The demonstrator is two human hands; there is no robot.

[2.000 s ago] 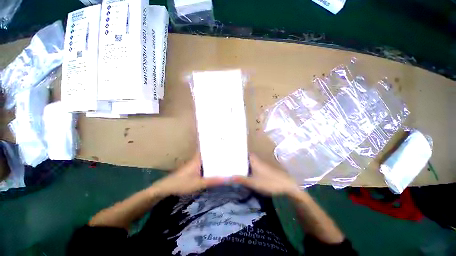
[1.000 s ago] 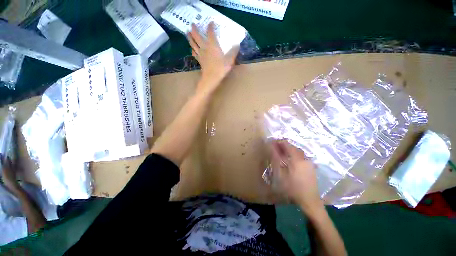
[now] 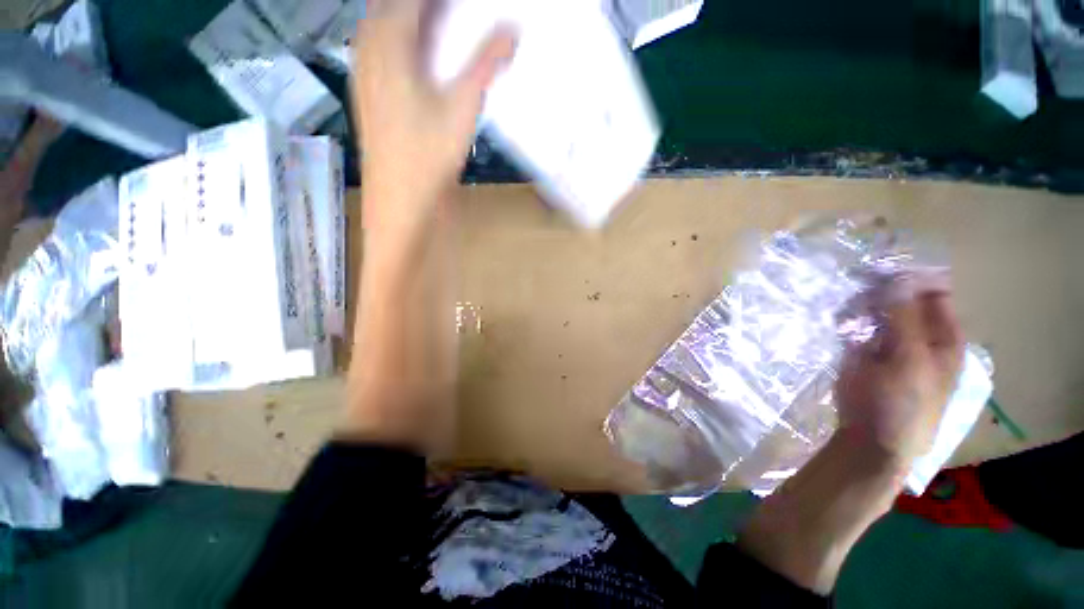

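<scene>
A blurred white toothbrush box (image 3: 571,107) is tilted at the top centre, over the near edge of the green belt. My left hand (image 3: 416,107) holds it at its left side, with the thumb on its upper face. Loose clear poly bags (image 3: 749,369) lie fanned on the tan board at right. My right hand (image 3: 897,357) is on the right end of these bags and is motion-blurred; whether its fingers grip a bag cannot be told.
Unbagged boxes (image 3: 226,262) stand close together at left, beside a crumpled bag heap (image 3: 71,357). More boxes (image 3: 268,71) lie on the green belt (image 3: 820,83). A whitish packet (image 3: 957,416) is partly behind my right hand. Part of another person's hand shows at upper left (image 3: 30,149).
My left hand has moved left and up; the box in it is now turned and tilted. My right hand has moved right across the bags, which are less spread out. The view has shifted.
</scene>
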